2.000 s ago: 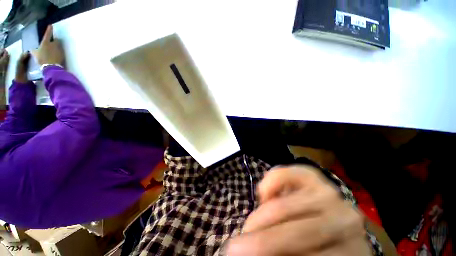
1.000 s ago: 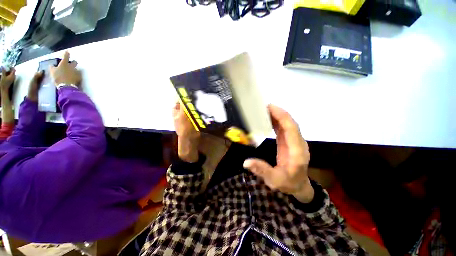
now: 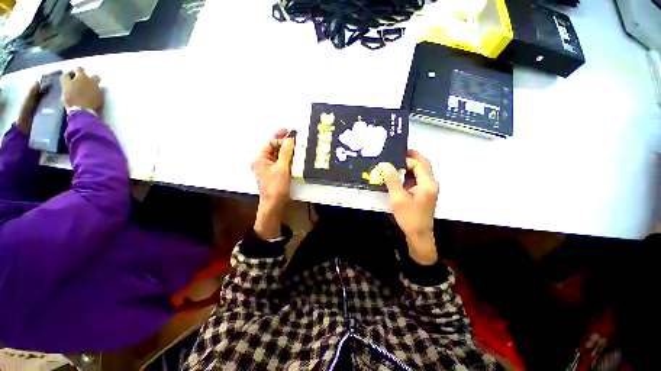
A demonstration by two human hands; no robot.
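Note:
A black carton (image 3: 355, 147) with yellow "MUSIC" lettering and a white cartoon figure is held face up over the table's front edge. My right hand (image 3: 414, 199) grips its lower right corner, thumb on the printed face by a yellow patch. My left hand (image 3: 275, 170) is just left of the carton, apart from its edge, with a small dark piece (image 3: 292, 134) pinched at the fingertips; I cannot tell if it is a loop end. A pile of black loops (image 3: 348, 18) lies at the table's far side.
Stacked black cartons (image 3: 464, 87), back side up, lie right of the held carton on the white table (image 3: 565, 174). Behind them are an open yellow-edged carton (image 3: 471, 25) and a dark box (image 3: 547, 40). A purple-sleeved person at left holds a slim grey box (image 3: 48, 119).
The carton has turned from tilted to face up and moved right. My left hand has come off its left side, and my right thumb now presses its face. More of the loop pile shows.

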